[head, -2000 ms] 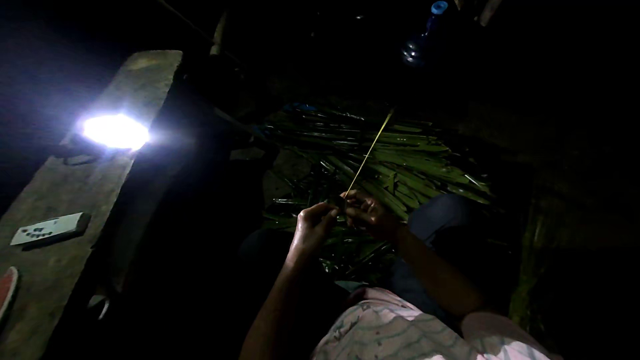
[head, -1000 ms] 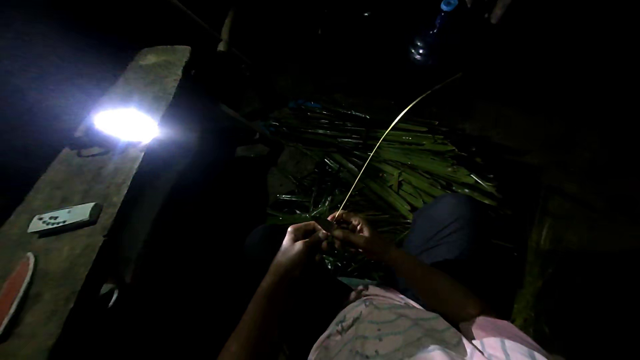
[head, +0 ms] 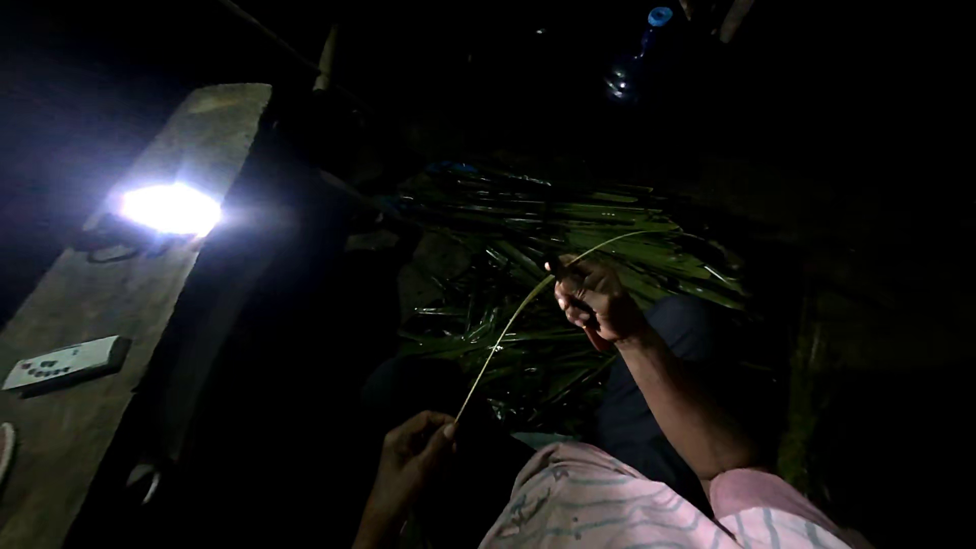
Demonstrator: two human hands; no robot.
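A thin, pale green leaf strip (head: 499,341), likely a palm leaf midrib, runs in a curve between my two hands. My left hand (head: 418,450), low in the view, pinches its lower end between thumb and finger. Higher and to the right, my right hand (head: 593,299) is closed around the strip, whose thin tip bends off to the right beyond it. Something reddish shows under the right palm; whether it is a tool handle I cannot tell. Behind and below the hands lies a pile of long green leaves (head: 610,221).
On the left a wooden plank (head: 114,297) carries a bright lamp (head: 171,210), a white remote control (head: 65,364) and the edge of a reddish object (head: 6,450). A clear plastic bottle with a blue cap (head: 659,16) is at the top. Much of the scene is dark.
My hands, close together before, are now far apart along the strip. The left one has moved down and the right one up. The strip's tip now bends to the right.
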